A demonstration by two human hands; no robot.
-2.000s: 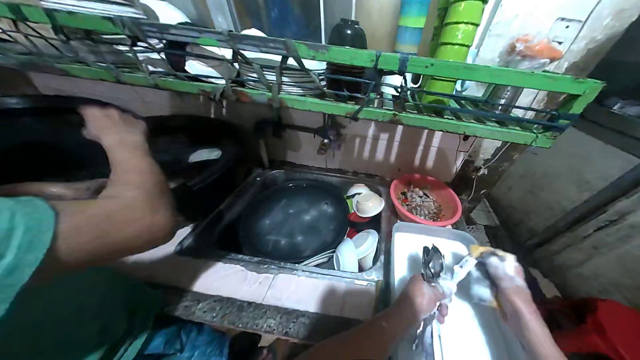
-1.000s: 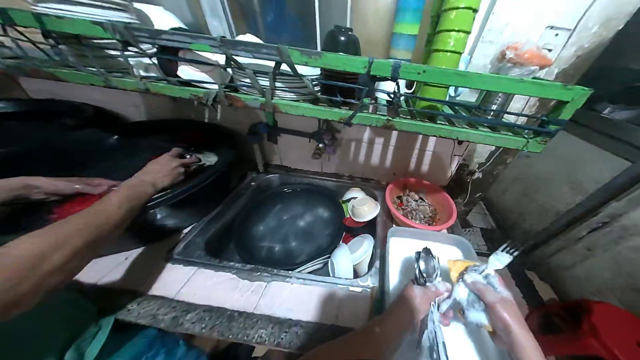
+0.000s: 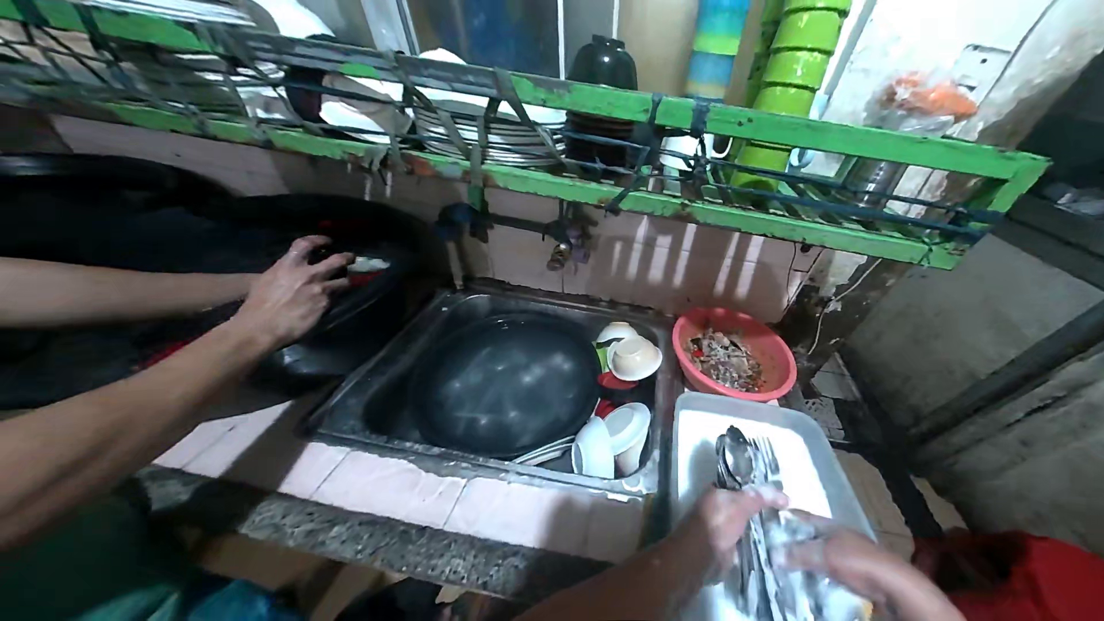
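My left hand (image 3: 733, 522) is closed around a bunch of metal spoons and forks (image 3: 749, 470), heads pointing away from me, over a white plastic tray (image 3: 690, 431). My right hand (image 3: 849, 565), blurred, is beside the cutlery handles at the tray's right side; what its fingers hold is unclear. A bit of yellow shows under it at the lower edge. Left of the tray, a steel sink (image 3: 384, 371) holds a round dark basin (image 3: 509, 379), white bowls (image 3: 634, 358) and white cups (image 3: 593, 448). Behind the tray is a red plastic bowl (image 3: 780, 371) with food scraps (image 3: 729, 358).
At the left, a co-worker's hands (image 3: 293, 293) work over large black tubs (image 3: 319, 211). A green dish rack (image 3: 828, 142) with plates and cups hangs above the sink, over a tap (image 3: 559, 256). A red object (image 3: 1026, 573) stands at the lower right.
The fork that stuck out by my right hand is gone from there, and a fork now shows beside the spoons in my left hand. The co-worker's hand has lifted off a pale thing in the tub.
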